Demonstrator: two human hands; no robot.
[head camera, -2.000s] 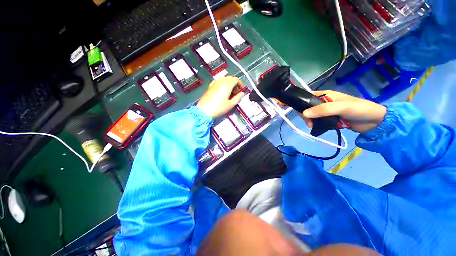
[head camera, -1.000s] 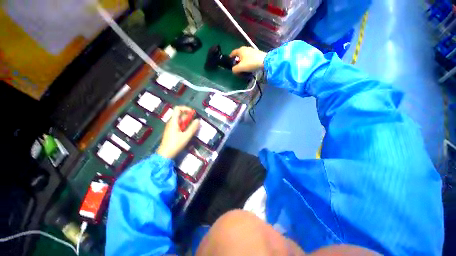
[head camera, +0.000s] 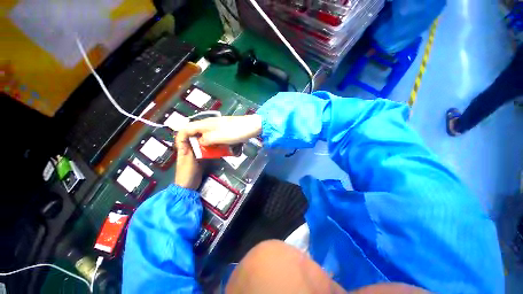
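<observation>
My left hand (head camera: 188, 161) holds a red-edged device (head camera: 213, 151) above the tray. Its face shows red-orange with a white part. My right hand (head camera: 229, 130) is closed at the device's upper end, with a white cable (head camera: 117, 107) running to its fingers; the plug is hidden. The clear tray (head camera: 248, 182) holds white-faced devices in two rows, such as one below my hands (head camera: 219, 195). A lit red-orange device (head camera: 112, 231) lies at the tray's left end, with another white cable (head camera: 93, 274) at its lower end.
The black scanner (head camera: 265, 72) lies on the green mat beside a black mouse (head camera: 222, 54). Stacked trays (head camera: 327, 26) stand beyond. A keyboard (head camera: 135, 77) and monitor (head camera: 69, 51) are at upper left. A blue stool (head camera: 373, 72) and a person's leg (head camera: 493, 95) are at right.
My right hand has let go of the scanner on the mat and moved left to the device in my left hand. The white cable has shifted left with it. The view has turned right.
</observation>
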